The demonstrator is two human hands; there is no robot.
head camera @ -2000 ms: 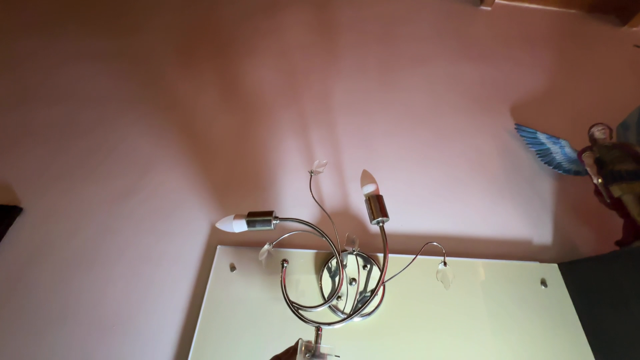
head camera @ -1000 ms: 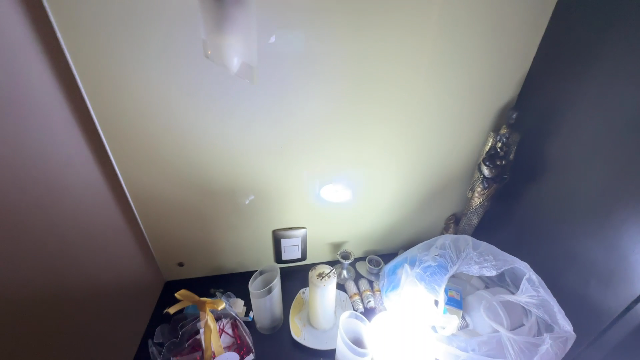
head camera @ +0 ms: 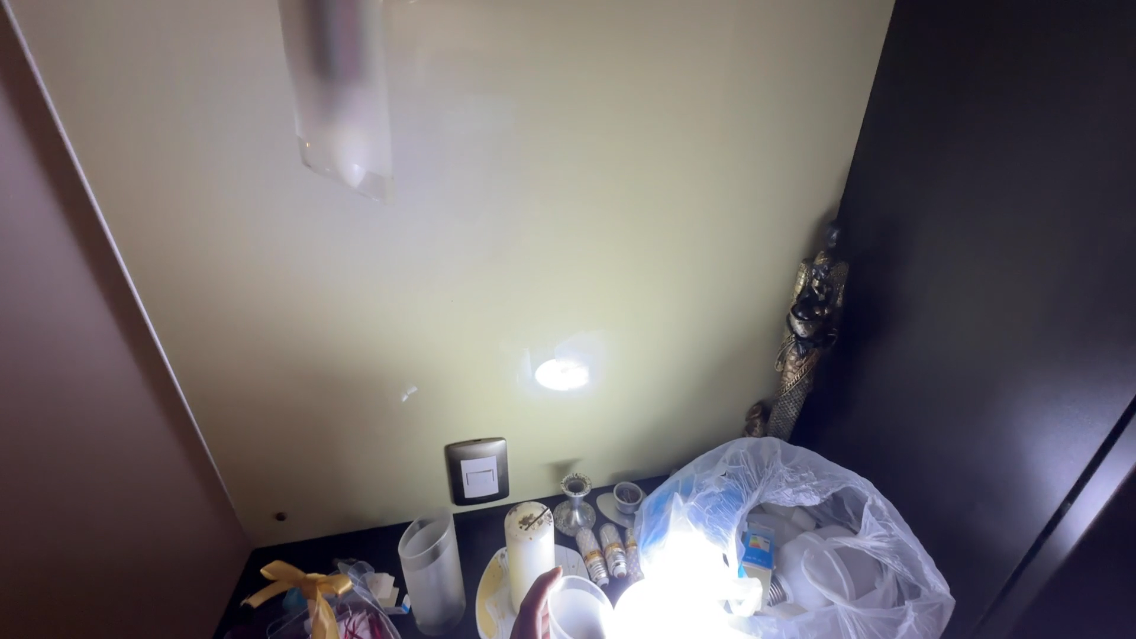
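Observation:
At the bottom centre, part of a hand, apparently my left hand (head camera: 532, 608), grips a frosted glass cup or shade (head camera: 579, 611) by its left side. Only a finger or thumb shows; the frame edge hides the rest. Right beside the glass, a glaring white light (head camera: 679, 586) washes out whatever surrounds it. Behind my hand, a pillar candle (head camera: 530, 546) with a speckled top stands on a plate (head camera: 491, 590). My right hand is not visible.
A frosted glass cylinder (head camera: 432, 572) and a gold ribbon bow (head camera: 306, 586) are at left. Several bulbs (head camera: 612, 548) lie near a candle holder (head camera: 575, 506). An open plastic bag (head camera: 919, 577) holds bulbs and a small box. A wall switch (head camera: 479, 470) and a figurine (head camera: 809, 306) stand behind.
The view has swung down from the curved-arm lamp to the dark surface. Since one second ago, fingers have come into sight at the left side of the frosted glass beside the glare.

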